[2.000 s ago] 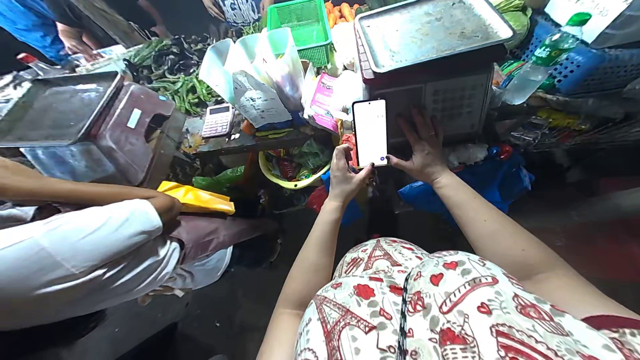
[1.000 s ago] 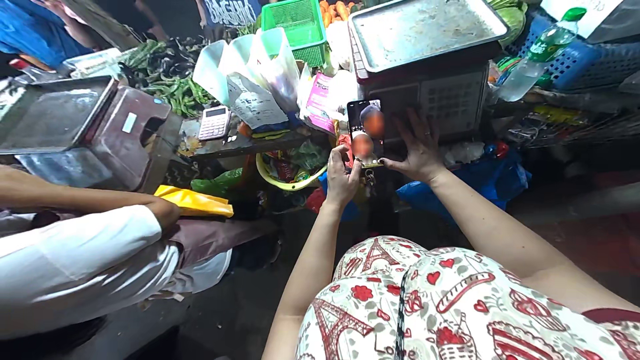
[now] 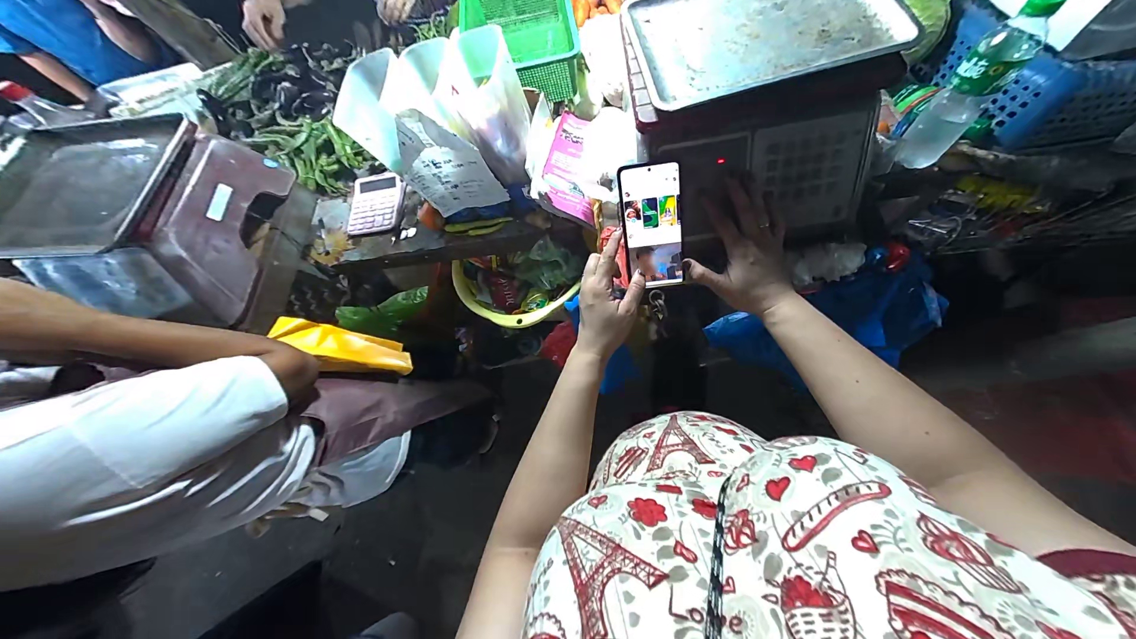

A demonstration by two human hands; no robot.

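A smartphone (image 3: 652,224) with a lit screen of small pictures is held upright in front of a weighing scale (image 3: 799,164). My left hand (image 3: 608,306) grips the phone's lower left side, its thumb at the bottom of the screen. My right hand (image 3: 747,244) has its thumb at the phone's lower right edge, with the other fingers spread in front of the scale's dark side. A metal tray (image 3: 772,40) tops the scale. Below and left of the phone is a yellow-rimmed basket (image 3: 519,318) with packets and bags in it.
A pink calculator (image 3: 375,204), clear plastic containers (image 3: 488,98) and a green basket (image 3: 524,40) stand on the stall. At left are another scale (image 3: 213,213), green chili peppers (image 3: 311,153) and a person in white (image 3: 151,444). A plastic bottle (image 3: 967,93) leans at right; blue bags (image 3: 896,311) hang below.
The phone's screen has gone from mostly white, to a dark view with orange-red shapes, to a white page with small pictures. Both hands have stayed at the phone.
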